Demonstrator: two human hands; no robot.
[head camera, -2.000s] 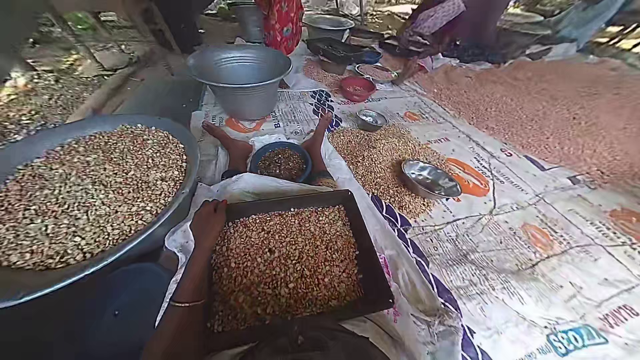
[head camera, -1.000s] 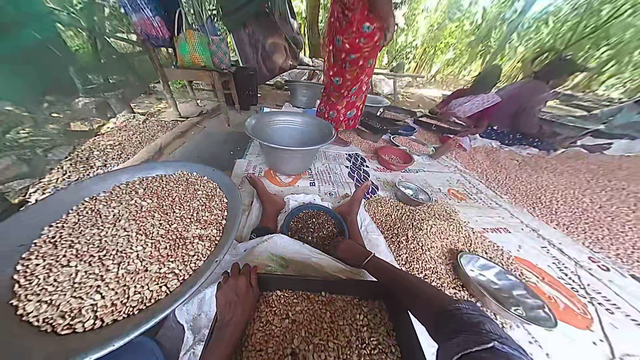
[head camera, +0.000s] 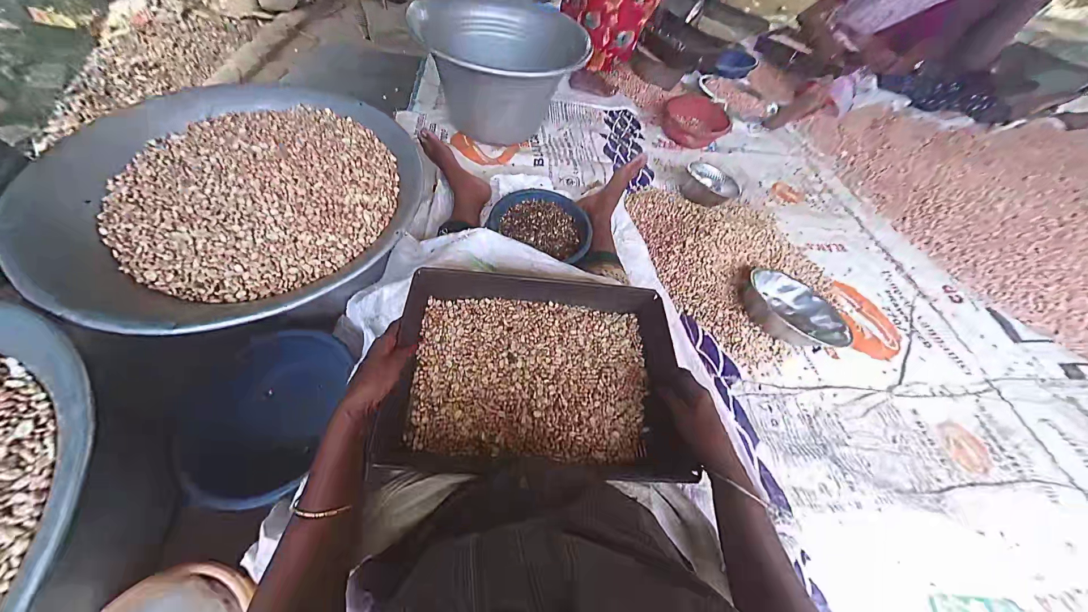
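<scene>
A dark rectangular tray [head camera: 544, 287] full of light brown shelled nuts or seeds [head camera: 527, 382] is held level over my lap. My left hand [head camera: 380, 370] grips its left side, and my right hand [head camera: 690, 416] grips its right side. Just beyond it, between my feet, sits a small blue bowl [head camera: 586, 223] with darker bits [head camera: 540, 228] in it. A wide grey metal basin [head camera: 51, 246] with a heap of similar pieces is at my left. Right of my leg, a steel bowl [head camera: 797, 308] lies tilted on a pile of pieces [head camera: 705, 255].
A deep grey metal tub [head camera: 501, 85] stands beyond my feet. At left are a blue basin [head camera: 280, 408] and another filled basin [head camera: 72, 408]. A small steel bowl [head camera: 711, 182] and red bowl [head camera: 695, 119] are at right, with other people behind. Printed sheeting [head camera: 850, 442] covers the ground.
My right hand, over by the blue bowl one second ago, has come back to the tray's right side. My left hand stays at the tray. The view has tilted down.
</scene>
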